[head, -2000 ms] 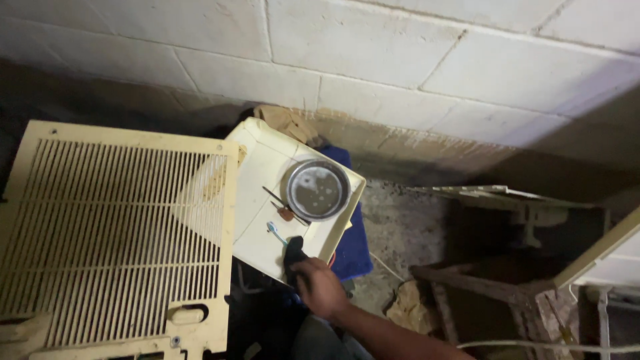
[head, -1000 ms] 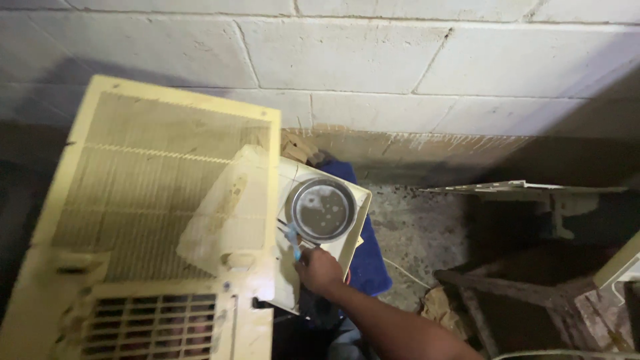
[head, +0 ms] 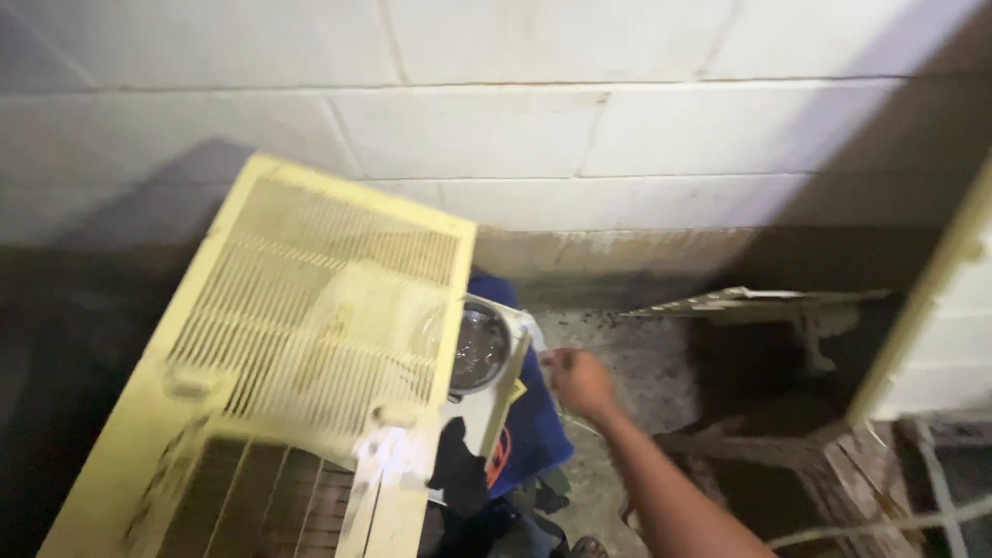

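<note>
My right hand (head: 581, 380) is beside the right edge of a cream plastic tray (head: 508, 387), over a blue cloth-like item (head: 546, 434). Its fingers are blurred, and a pale, blurred thing (head: 533, 329) shows by the fingertips; whether they grip it cannot be told. In the tray, a round metal bowl (head: 477, 349) of liquid is partly covered by a large yellowed plastic grille panel (head: 310, 310). This tilted front panel has fine slats and a wider vent opening at its lower end. My left hand is not in view.
A painted block wall (head: 496, 132) rises behind. A black item (head: 457, 469) and an orange cord (head: 500, 457) lie by the tray. At right stand a wooden frame (head: 744, 446), a pale panel edge (head: 922, 302) and a pale cable (head: 876, 527). A thin flat piece (head: 752, 298) sits near the wall.
The grille panel has moved over the tray and part of the bowl. My right hand, earlier left of and below the bowl with a light-blue brush-like tool, is now right of the tray.
</note>
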